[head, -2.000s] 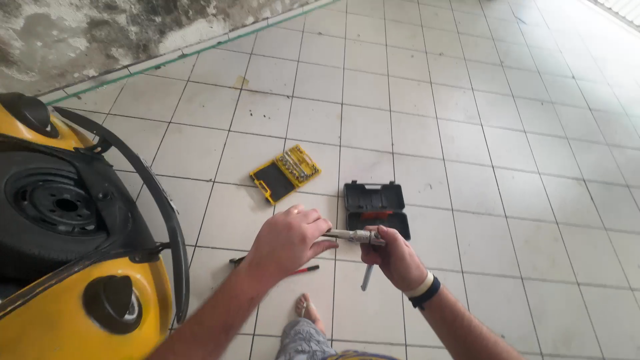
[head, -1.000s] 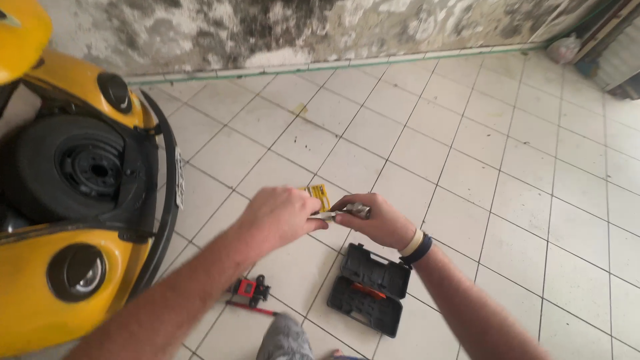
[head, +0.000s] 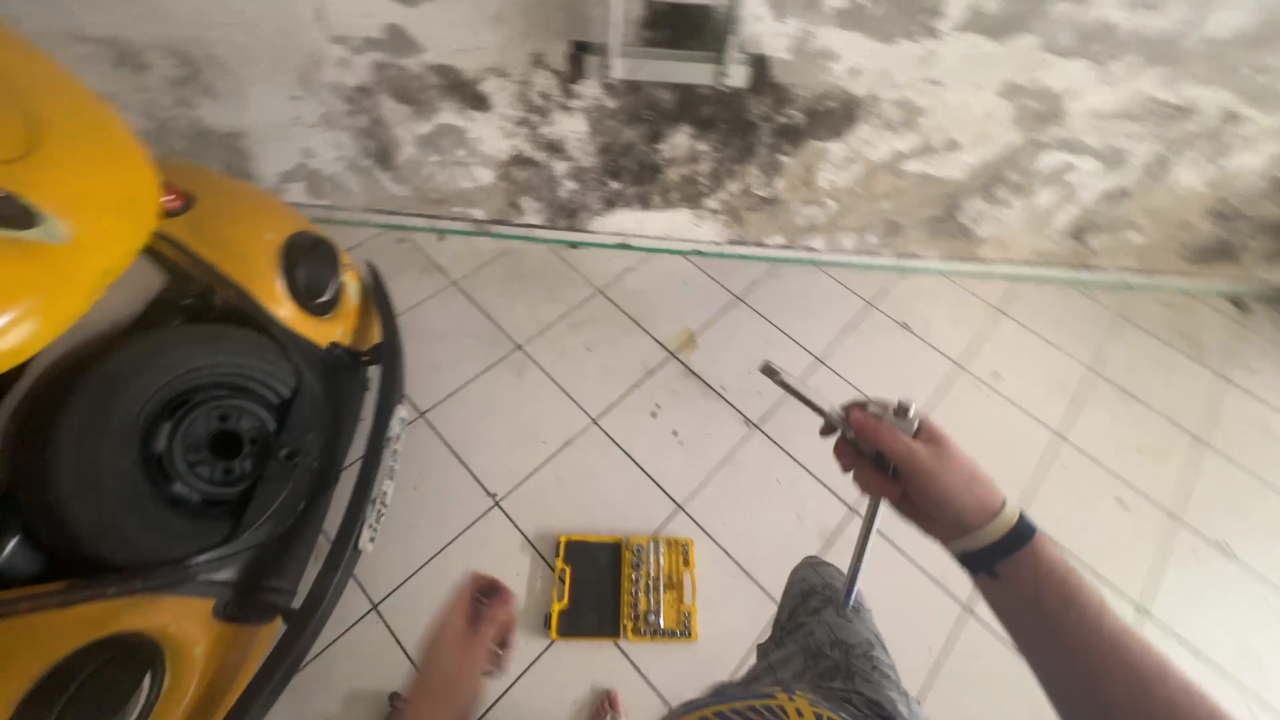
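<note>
My right hand [head: 895,460] is closed around a metal ratchet handle [head: 865,550] with a long extension [head: 795,390] pointing up and to the left; which joints lie under the fingers is hidden. My left hand [head: 470,630], blurred by motion, is low in the view, away from the tool, and nothing can be made out in it. Between the hands, lower down on the floor, lies an opened yellow socket set case [head: 695,590], with sockets and a long metal bar in its right half and a black panel in its left.
At the left stands a yellow car [head: 75,200] with its lid up, a spare tire [head: 190,450] inside and a dark bumper [head: 385,400] in front. A stained wall [head: 700,160] runs behind the tiled floor [head: 600,350]. My knee [head: 830,640] is below the right hand.
The hands, together at the tool in both earlier frames, are now apart; the left has let go and moved left and down. The black case is out of sight as the view has turned strongly.
</note>
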